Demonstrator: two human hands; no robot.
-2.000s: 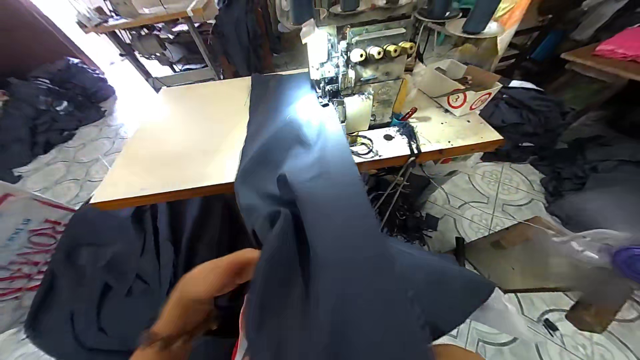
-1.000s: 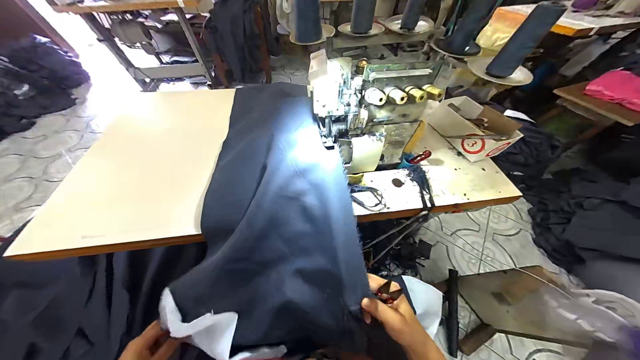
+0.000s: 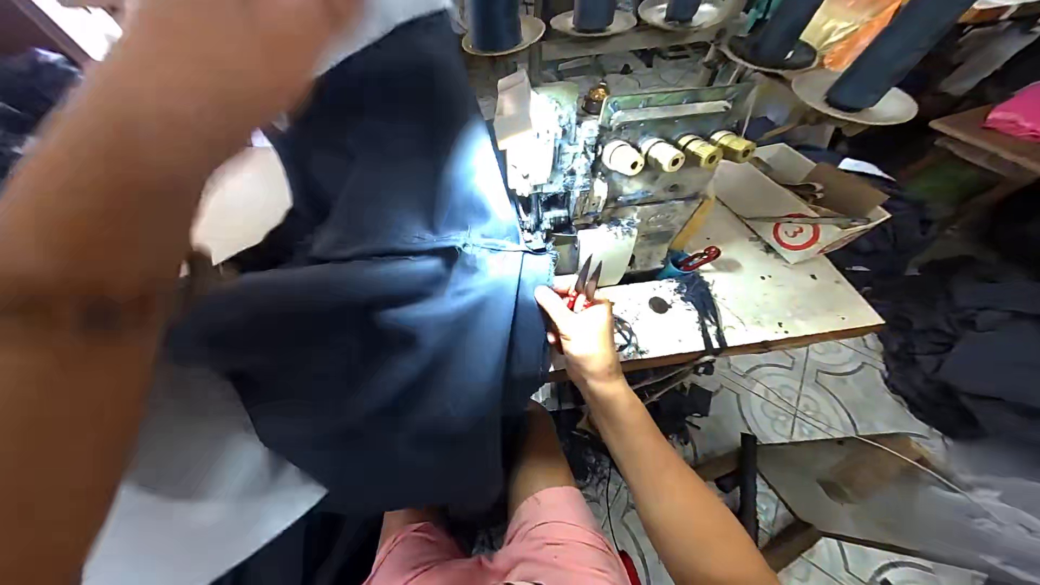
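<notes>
Dark navy fabric [image 3: 390,325] with pale lining hangs over the table edge, its seam at the needle area of an overlock sewing machine [image 3: 617,162]. My right hand [image 3: 587,333] pinches the fabric's right edge just below the machine and also holds small red-handled thread snips [image 3: 587,284], blades pointing up. My left hand [image 3: 260,32] is raised at the upper left, close to the camera and blurred, beside the pale cloth at the fabric's top; whether it grips the cloth cannot be made out. The left forearm covers much of the left side.
Dark thread cones [image 3: 496,24] stand on holders behind the machine. An open cardboard box [image 3: 821,227] and a red-handled tool [image 3: 699,259] lie on the machine table [image 3: 788,301], with thread scraps at its edge. Dark fabric piles [image 3: 951,325] and a low wooden stool [image 3: 861,487] are at right.
My left hand has moved from the lower left up to the upper left. My right hand, with the snips, has come up to the machine. The fabric's seam now lies at the needle area.
</notes>
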